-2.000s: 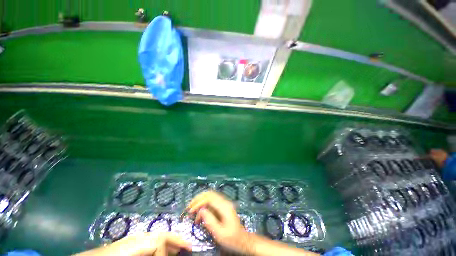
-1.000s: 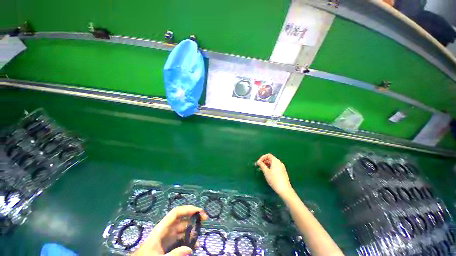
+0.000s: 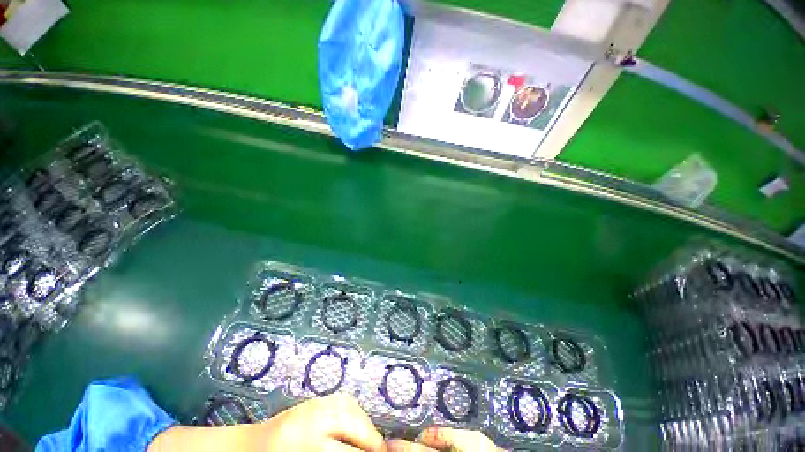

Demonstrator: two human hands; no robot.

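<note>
A clear blister tray (image 3: 353,350) lies in front of me with rows of pockets, most showing a black ring part (image 3: 252,357). My left hand (image 3: 309,428), bare with a blue sleeve cover (image 3: 110,415), is at the bottom edge over the tray's near part. My right hand (image 3: 455,440) is beside it, mostly cut off by the lower edge. The fingers of both hands nearly meet. What they hold, if anything, is hidden.
Stacked blister trays with black rings stand at right (image 3: 733,353) and at left (image 3: 79,212). A blue cover (image 3: 360,71) and an instruction sheet (image 3: 485,88) hang at the back. A small plastic bag (image 3: 688,181) is on the panel.
My right hand has come back from beyond the tray to the near edge. My left hand has moved down, and the black ring it held is out of sight. The view has shifted.
</note>
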